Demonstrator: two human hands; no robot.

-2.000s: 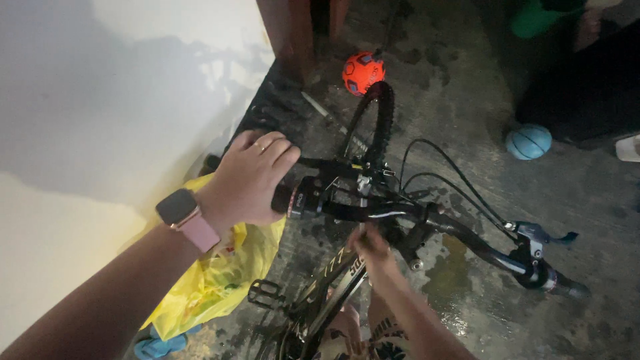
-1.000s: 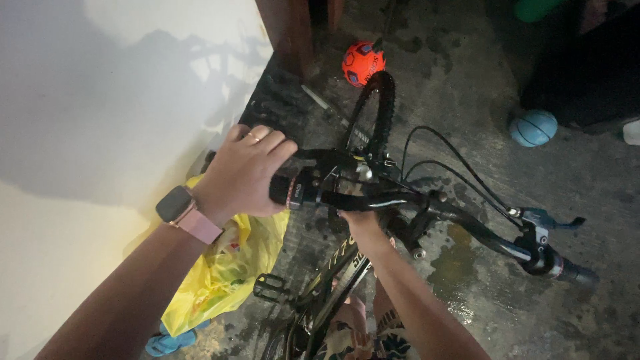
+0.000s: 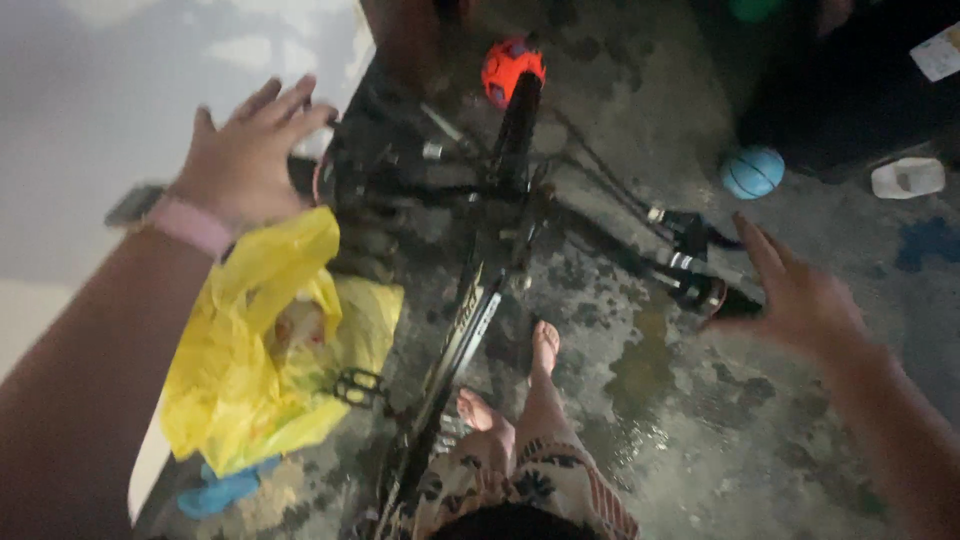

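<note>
A black bicycle handlebar point(image 3: 600, 221) spans the middle of the head view above the dark bicycle frame point(image 3: 465, 330). My left hand point(image 3: 247, 154), with a watch on a pink band at the wrist, is over the left handlebar grip point(image 3: 304, 176), fingers spread. At the right end my right hand point(image 3: 802, 304) is spread around the right grip point(image 3: 739, 301), thumb and fingers apart; whether it touches the grip is unclear from the blur. The brake lever and its clamp point(image 3: 690, 236) sit just left of that hand. The front tire point(image 3: 521, 124) points away from me.
A yellow plastic bag point(image 3: 225, 367) lies left of the bicycle by the pedal point(image 3: 360, 388), with a blue cloth-like item point(image 3: 217, 491) below. An orange ball point(image 3: 510, 67) is beyond the front tire. A blue ball point(image 3: 752, 172) and a white container point(image 3: 907, 178) are at right. A white wall borders the left.
My right hand has moved from near the middle of the bicycle to the right handlebar end. My left hand has opened from its hold on the left grip. The handlebar now appears turned relative to before.
</note>
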